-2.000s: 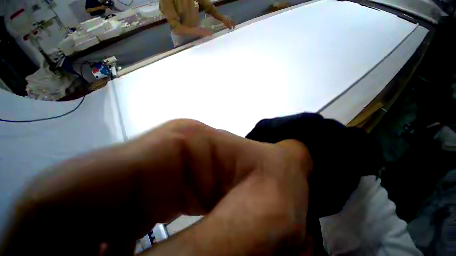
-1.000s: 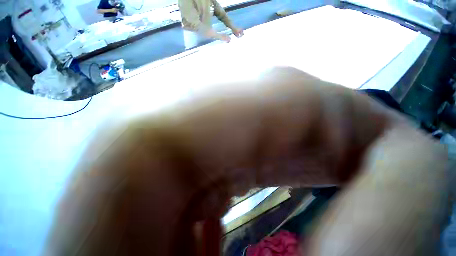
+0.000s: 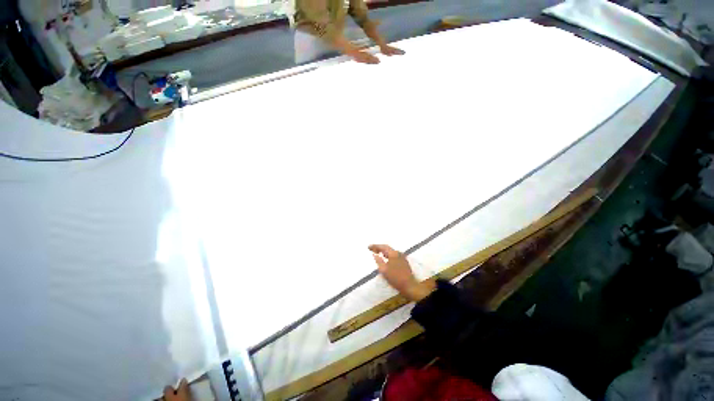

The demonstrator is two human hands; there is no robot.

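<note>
The white fabric ply [image 3: 368, 157] covers most of the table, with a thin grey line along its near edge. My right hand [image 3: 398, 270] is over that edge, fingers apart and holding nothing, its dark sleeve reaching in from the lower right. My left hand [image 3: 178, 391] is at the bottom edge of the picture, mostly cut off, fingertips at the fabric left of the rail; its grip cannot be told. The end-cutter rail [image 3: 210, 301] crosses the table, with a dark toothed strip at its near end. A wooden batten [image 3: 462, 270] lies along the near side, partly behind my right wrist.
The underlay paper [image 3: 501, 227] shows beyond the plies. The end cutter machine [image 3: 171, 88] stands at the rail's far end. A black cable [image 3: 70, 160] curves over the fabric at left. A person's hands [image 3: 368, 55] rest on the far fabric edge. A red cloth [image 3: 434, 385] is at the bottom.
The large blurred arm and hand close to the camera are gone from there. My right hand is now down at the fabric's near edge, and my left fingertips show at the bottom. The batten has come into view.
</note>
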